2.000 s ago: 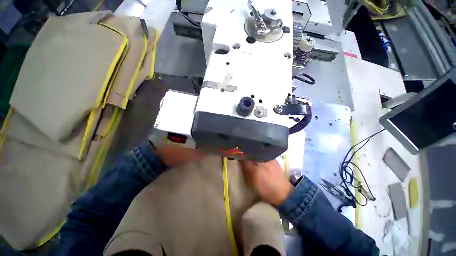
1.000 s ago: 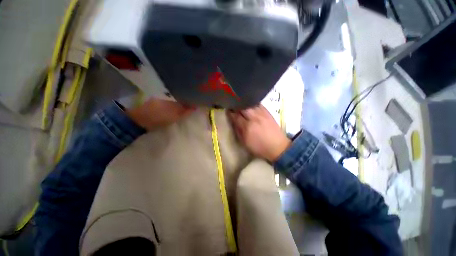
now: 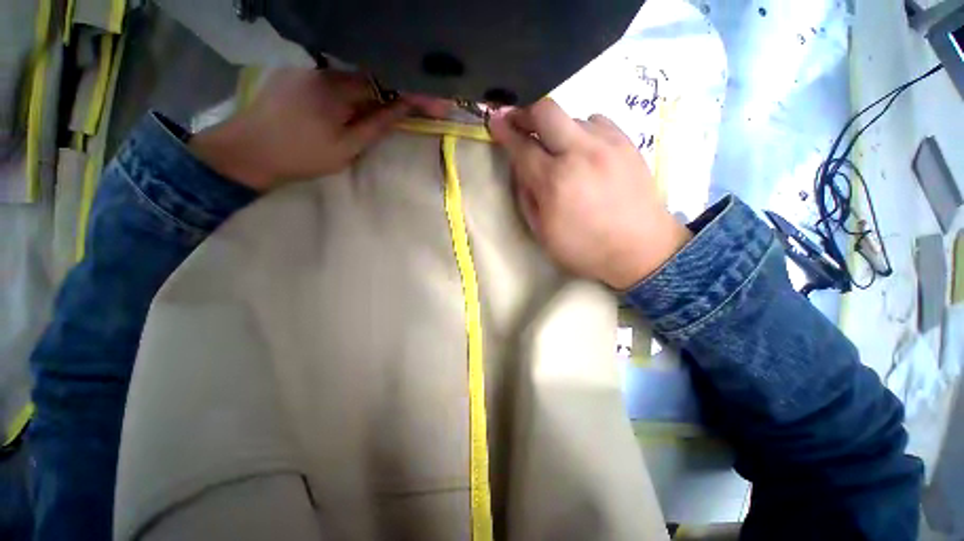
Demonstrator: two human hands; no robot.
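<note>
A large beige cover [image 3: 370,317] hangs from under the dark machine head [image 3: 455,42] down over the lap. A yellow seam tape [image 3: 473,349] runs down its middle, and a yellow edge crosses its top under the head. My left hand [image 3: 291,127] holds the top edge on the left, its fingertips partly hidden beside the head. My right hand [image 3: 592,190] pinches the same edge on the right with thumb and fingers. The needle and clamp area is mostly hidden by the machine head.
Yellow-edged covers [image 3: 79,127] are stacked at the upper left. On the right are a pale metal base plate [image 3: 788,116], looped black cable [image 3: 835,190], dark thread snips [image 3: 798,254] and grey patches [image 3: 934,280]. A screen corner [image 3: 951,37] shows at the upper right.
The view has moved closer and lower to the work, so the machine arm has left the picture. The top yellow edge now shows between my hands. Both hands still hold the cover.
</note>
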